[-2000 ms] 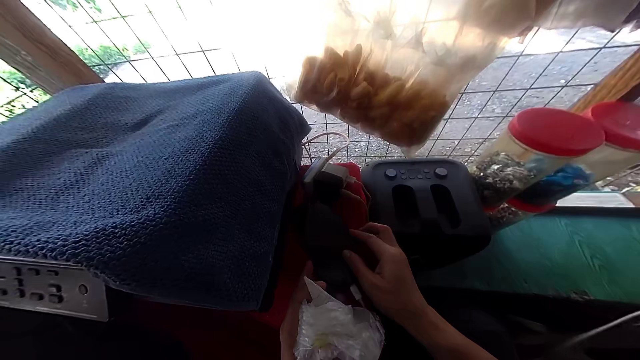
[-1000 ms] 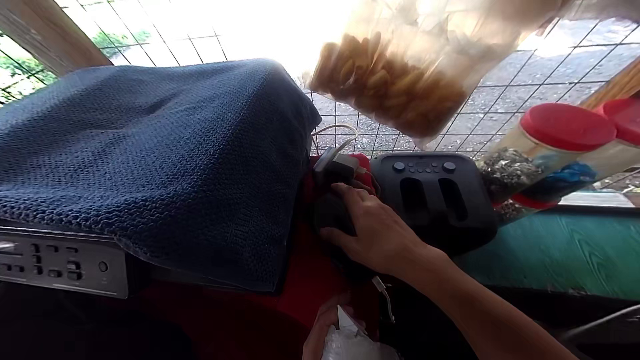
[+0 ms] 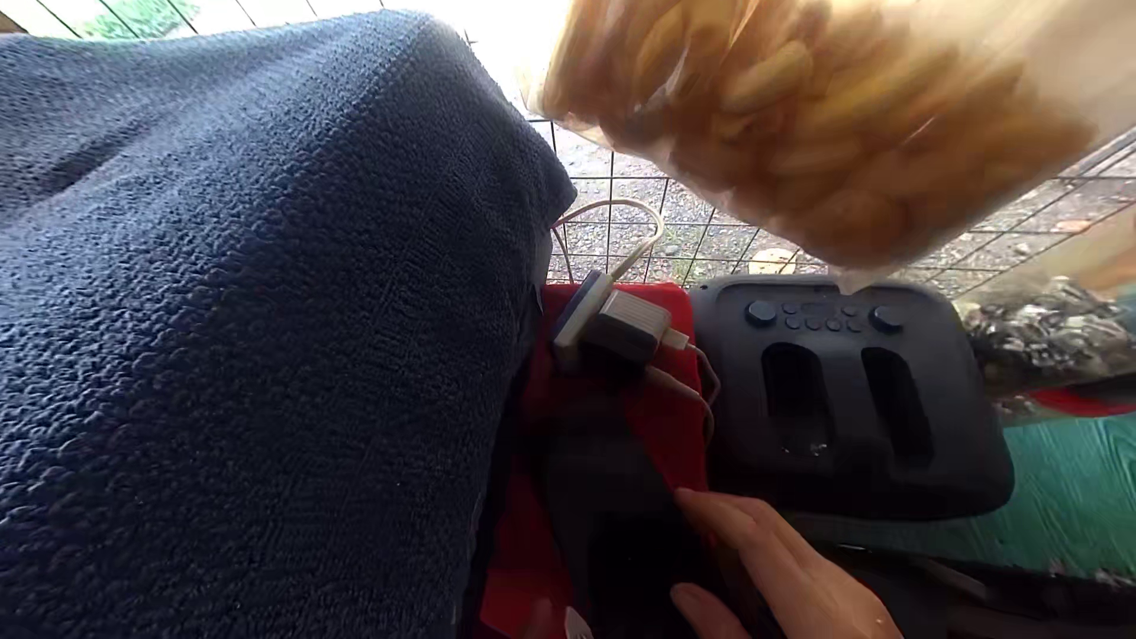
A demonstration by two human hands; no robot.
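At the lower right, my right hand (image 3: 790,568) has its thumb and fingers on the right side of a long black object (image 3: 603,479), which looks like a power strip, over red cloth (image 3: 666,311). A grey-and-white charger plug (image 3: 628,324) and a blue-and-white plug (image 3: 581,311) sit at its far end, with white cables (image 3: 661,232) running from them. Of my left hand (image 3: 537,619), only a dim fingertip shows at the bottom edge; what it holds is hidden. A small white tip (image 3: 577,624) shows beside it.
A blue towel (image 3: 266,311) covers a box-like appliance at the left. A black two-slot toaster (image 3: 843,382) stands right of the red cloth. A clear bag of brown food pieces (image 3: 825,133) hangs above, before wire mesh (image 3: 612,191). A clear jar (image 3: 1047,337) is at the right.
The view has moved in closer. My right hand has come back from beside the plugs to the nearer part of the black object. The white plastic near my left hand has mostly left view.
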